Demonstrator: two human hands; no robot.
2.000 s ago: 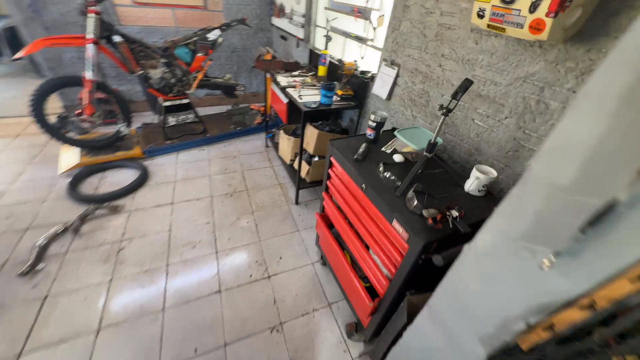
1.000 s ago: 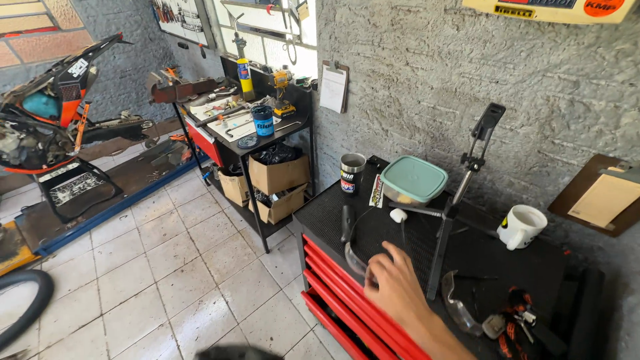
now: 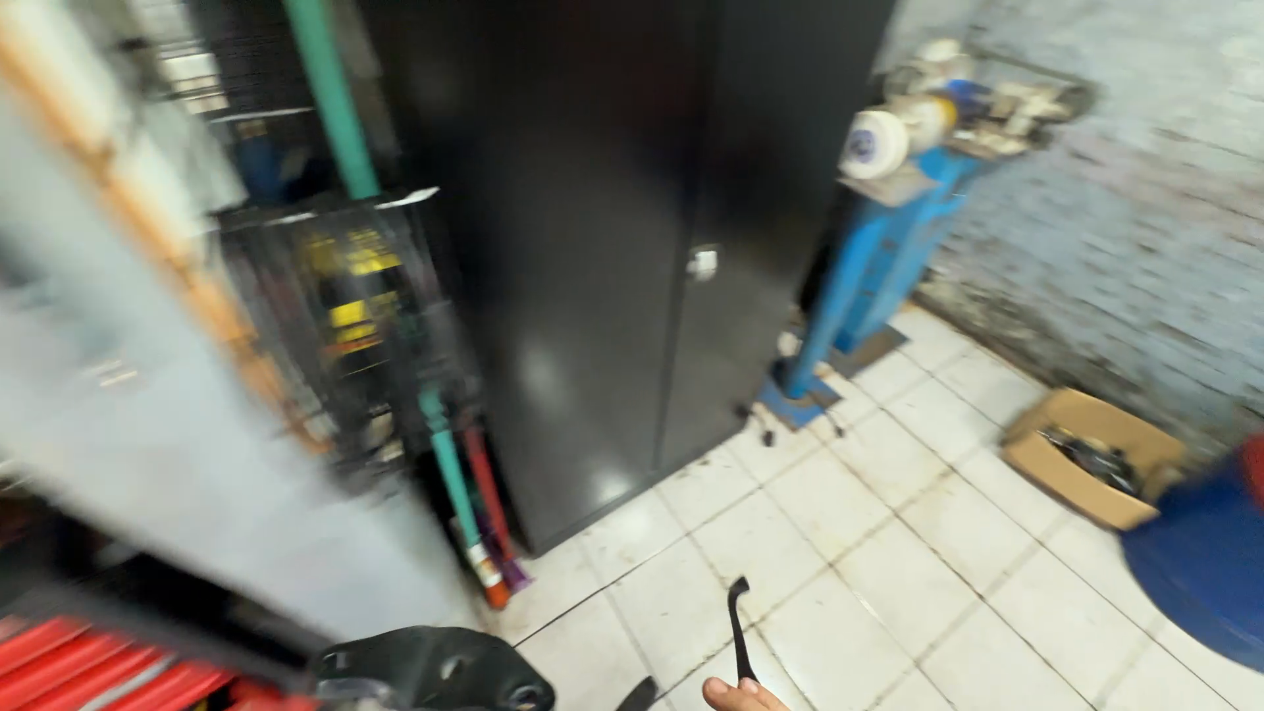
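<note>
At the bottom edge, my right hand shows only its fingertips, closed on the slim black curved temple of what looks like a pair of glasses. A second dark tip shows to its left; the rest is below the frame. Left of the hand is a black moulded part with holes, cut off by the bottom edge. My left hand is not in view, and whether it holds this part cannot be told.
A tall black metal cabinet stands ahead, with green and red poles beside it. On the right are a blue stand with a bench grinder, a cardboard box and a blue drum. Red drawers are at lower left.
The view has swung far right, from the tool chest to the cabinet. A second ago my right hand reached over the chest top with fingers spread; now its fingertips are closed on the temple.
</note>
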